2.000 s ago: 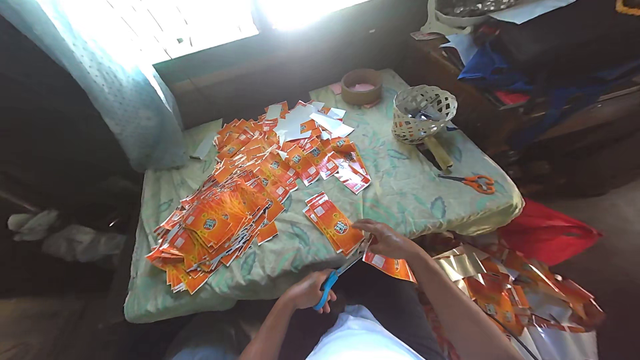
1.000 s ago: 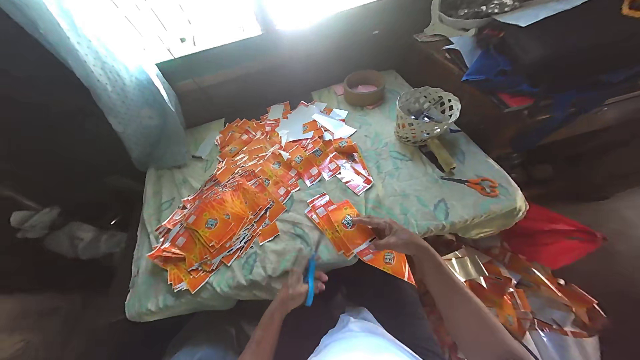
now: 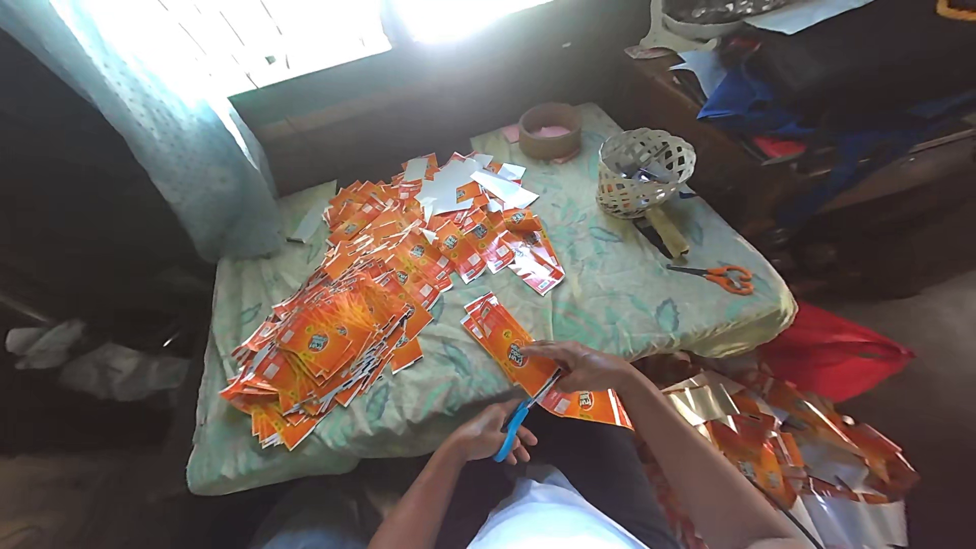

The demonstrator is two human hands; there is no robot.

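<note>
Blue-handled scissors (image 3: 515,428) are held in my left hand (image 3: 488,435), their blades at the lower end of some orange printed wrapper pieces. My right hand (image 3: 583,367) grips those orange wrapper pieces (image 3: 507,343) near the table's front edge. A further orange wrapper strip (image 3: 591,406) hangs below my right hand, over my lap. To the left of both hands, a large heap of cut orange wrapper pieces (image 3: 343,313) spreads over the cloth-covered table, with white pieces (image 3: 450,187) on its far end.
Orange-handled scissors (image 3: 728,280) lie at the table's right side. Behind them stand a woven basket (image 3: 637,187) with things inside and a brown round container (image 3: 549,145). More wrapper sheets (image 3: 801,450) and a red cloth (image 3: 831,351) are right of the table. A curtain (image 3: 175,130) hangs at left.
The scissors in my left hand have swung from upright, a second ago, to slanting toward the wrappers, and my left hand has moved nearer my right hand.
</note>
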